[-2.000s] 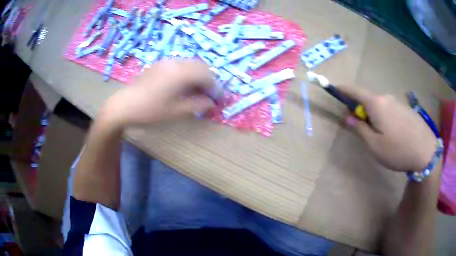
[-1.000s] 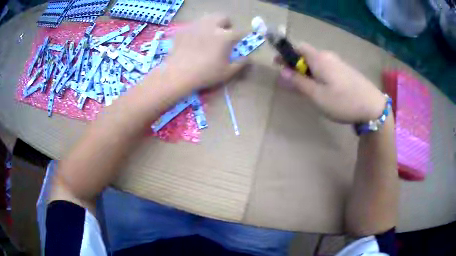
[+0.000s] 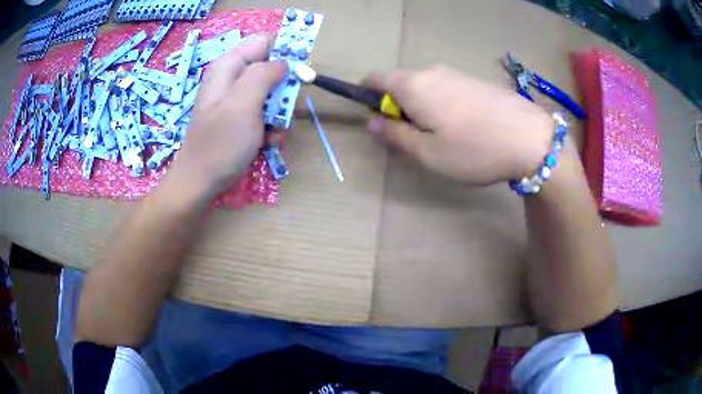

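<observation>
My left hand [image 3: 231, 115] holds a small pale blue-white PCB panel [image 3: 296, 35] with dark round components, upright over the right edge of the strip pile. My right hand [image 3: 454, 123] is closed on black-and-yellow pliers [image 3: 350, 90]. Their white-capped tip touches or overlaps the panel's middle; whether the jaws grip it cannot be told. Loose single PCB strips [image 3: 115, 115] lie in a pile on the pink bubble wrap sheet [image 3: 162, 181]. A thin white stick [image 3: 325, 142] lies on the cardboard beside the sheet.
Uncut panels [image 3: 162, 9] stand in rows at the far left. Blue-handled side cutters [image 3: 550, 92] lie beyond my right wrist. A pink bubble-wrapped bundle [image 3: 631, 146] lies at the right. Brown cardboard [image 3: 446, 254] covers the curved bench; a green surface shows behind.
My left hand has brought the panel nearer and turned it upright. The pliers' tip has moved left and down onto it. The view has shifted, and the blue-handled cutters show clearly.
</observation>
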